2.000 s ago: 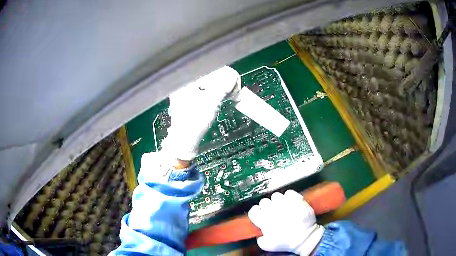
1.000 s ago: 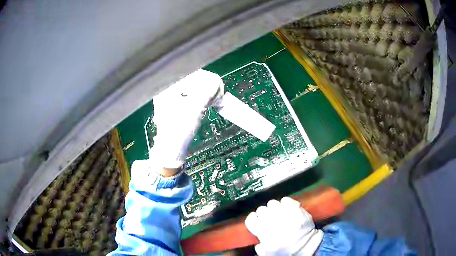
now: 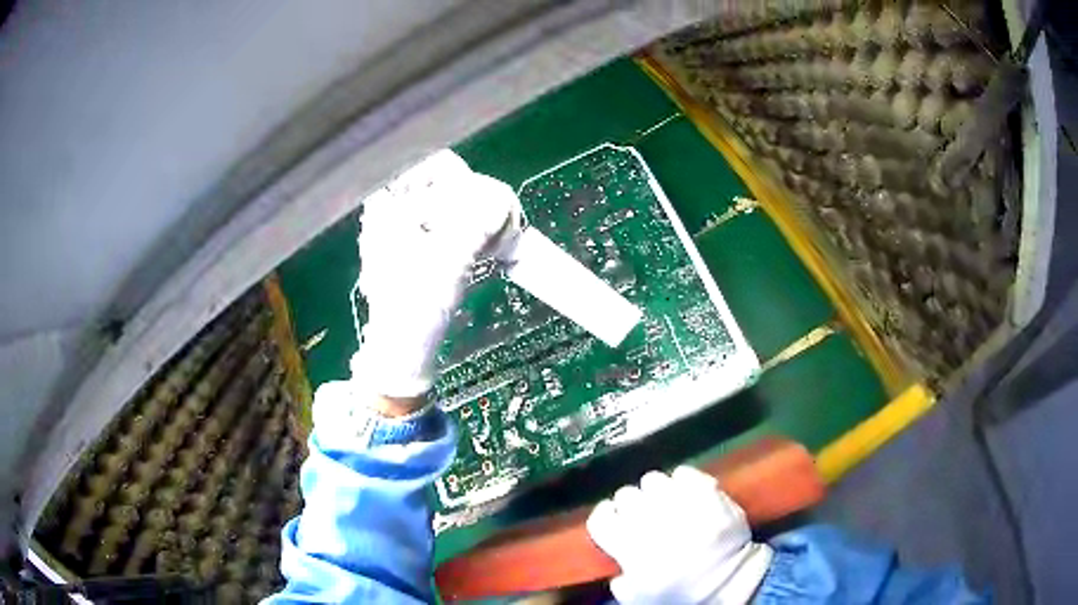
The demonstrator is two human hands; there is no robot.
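Note:
The green circuit board, with white traces and a pale border, lies on the darker green platform. My left hand, in a white glove, is over the board's upper left part and holds a flat white hand tool that points down and right across the board. Its fingertips are washed out by glare. My right hand, in a white glove, grips the thick orange-red pad in front of the board's near edge. A dark shadow lies between pad and board.
Brown-grey foam lining stands right of the platform, and more foam is at the left. Yellow edging runs along the platform. A large grey-white cover fills the upper left.
The left hand and white tool have moved left, mostly before one second ago; the board also sits slightly further left in view. The right hand still grips the red pad, nearly unmoved.

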